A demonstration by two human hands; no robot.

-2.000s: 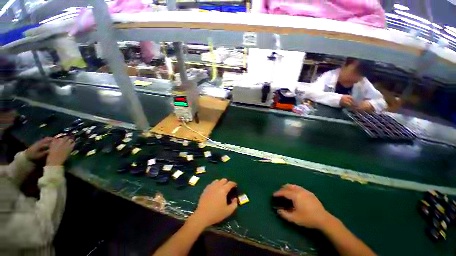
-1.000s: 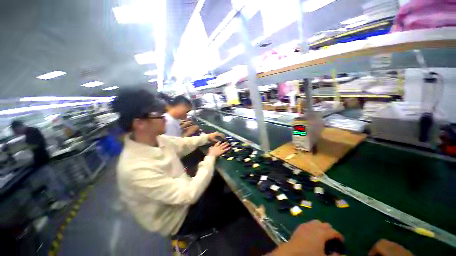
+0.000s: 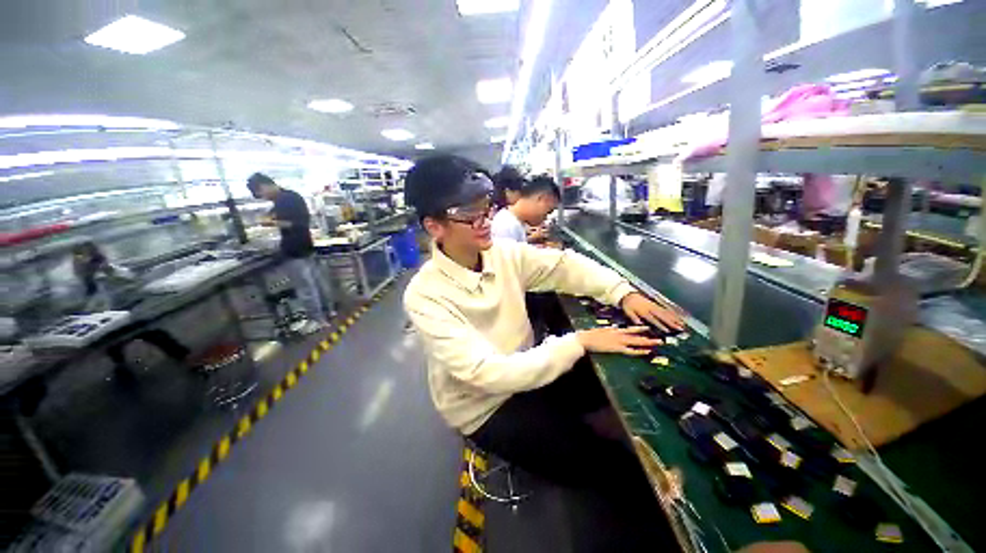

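Only a sliver of skin shows at the bottom edge, seemingly my left hand [image 3: 773,548]; what it holds cannot be seen. My right hand is not in view. A pile of small black units [image 3: 746,443] with white and yellow tabs lies on the green work surface [image 3: 638,405] in front of me. The pile runs back to the seated coworker's hands. Some tabs face the near edge.
A coworker in a cream top [image 3: 476,335] sits at the left, both hands on the units. A power supply [image 3: 854,329] stands on a wooden board [image 3: 941,373] at the right, near a grey post [image 3: 737,194]. A yellow-black floor stripe [image 3: 260,405] marks the aisle.
The view has swung left and up towards the coworker and aisle. My hands, both seen before near the units, have dropped out except for a sliver. The coworker's face has turned towards me.
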